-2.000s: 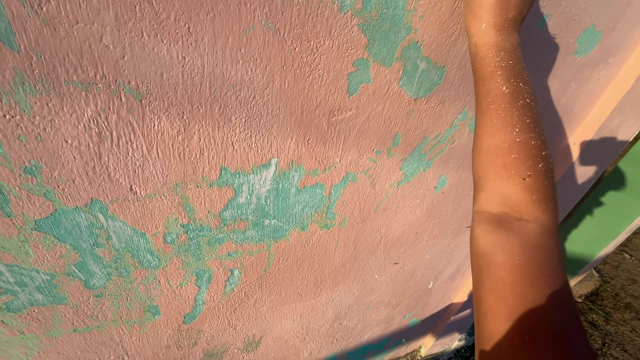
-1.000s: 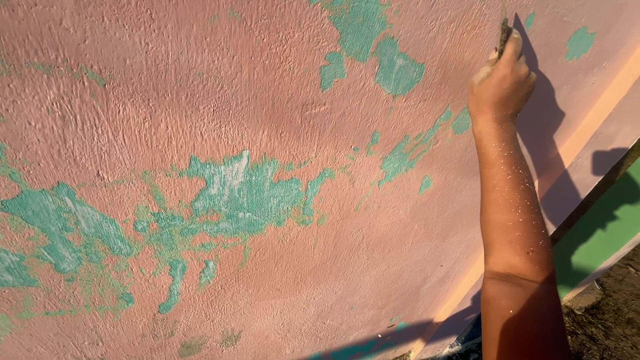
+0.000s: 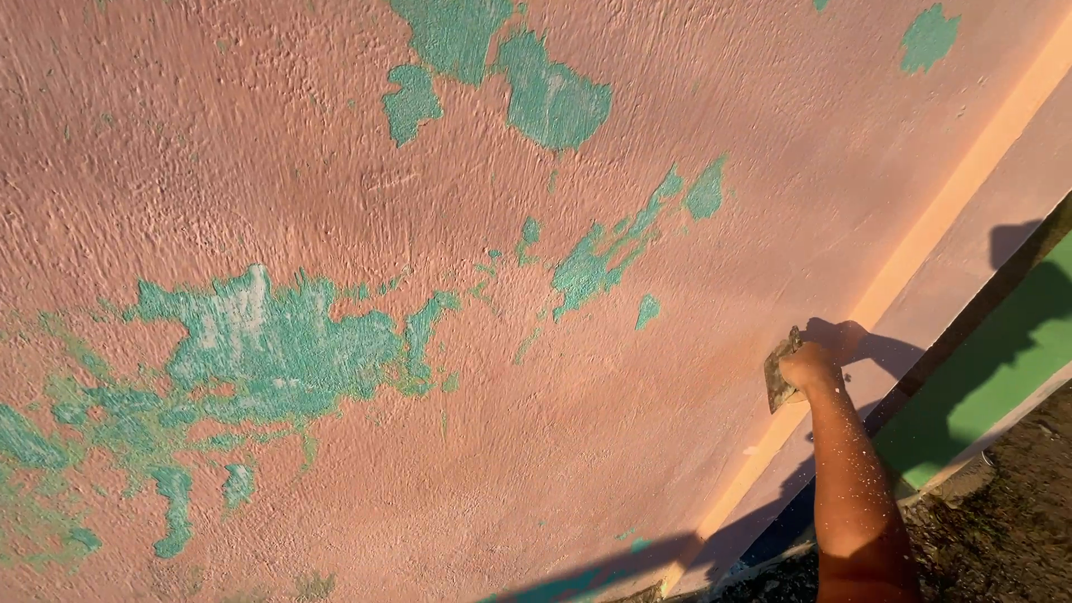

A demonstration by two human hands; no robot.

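Observation:
My right hand (image 3: 811,367) grips a flat scraper (image 3: 780,373) with a worn, dirty blade, held against the pink painted wall (image 3: 519,444) beside its lighter orange edge strip. Pale flecks dot the forearm. Left of the hand, paint is gone in ragged patches, and a green layer shows; the largest green patch (image 3: 285,343) has whitish streaks. Other green patches (image 3: 557,100) lie higher up. My left hand is out of view.
An orange corner strip (image 3: 963,201) runs diagonally down the wall's right side. Beyond it are a green surface (image 3: 997,385) partly in shadow and rough ground (image 3: 1005,511) at the lower right.
My right hand with the scraper has come down from the upper part of the wall to the orange strip. Two seconds ago the hand was mostly cut off at the top edge.

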